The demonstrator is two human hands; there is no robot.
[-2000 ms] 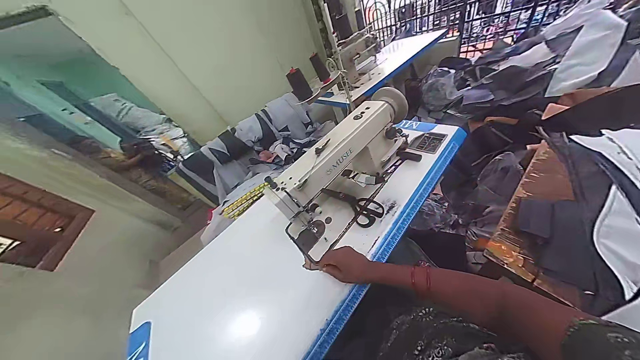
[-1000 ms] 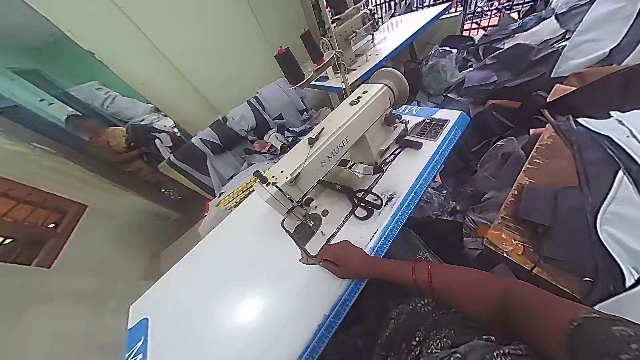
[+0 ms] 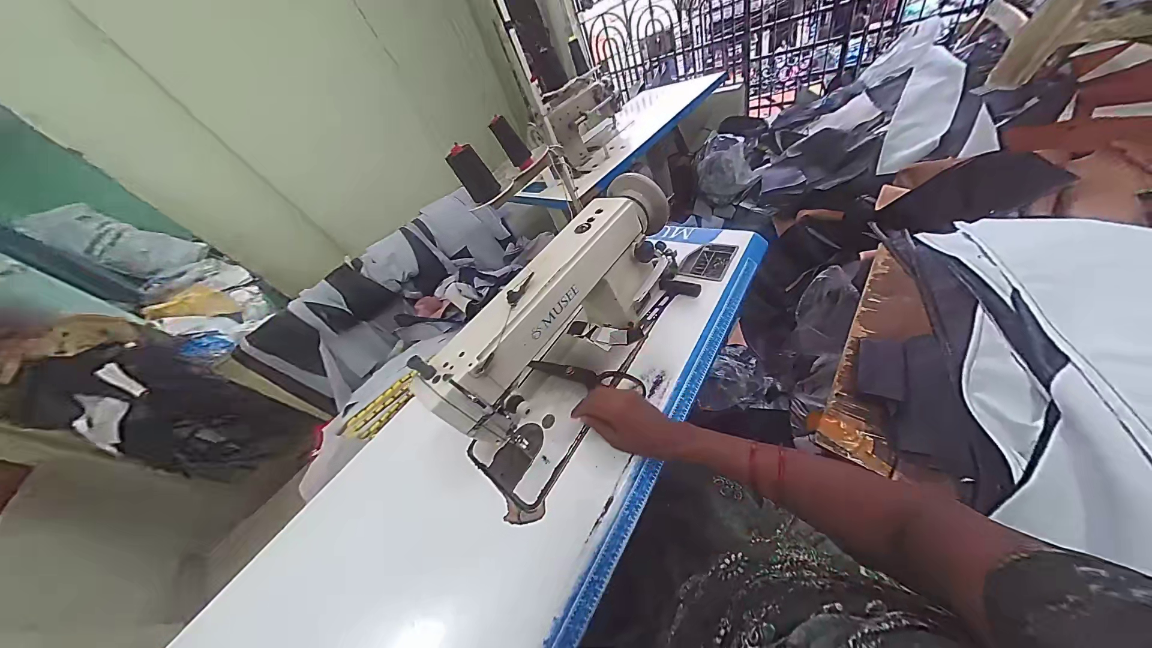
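Note:
My right hand lies at the front of the sewing machine's bed, its fingers curled beside the handles of the black scissors and partly covering them. Whether the fingers grip the scissors cannot be told. The blades lie flat, pointing left under the arm of the cream Musee sewing machine. Left of my hand are the needle area and the machine's metal plate, with a dark-edged gap in the white table around it. Red bands circle my right wrist. My left hand is not in view.
Thread cones stand behind the machine, near a second sewing machine. Striped grey and black fabric is heaped at the back. At right, cut pieces cover a worn wooden table. A dark garment bundle is at far left.
My right hand has moved from the corner of the bed opening, up along the table's front edge, to the scissors' handles. The scissors have not plainly moved.

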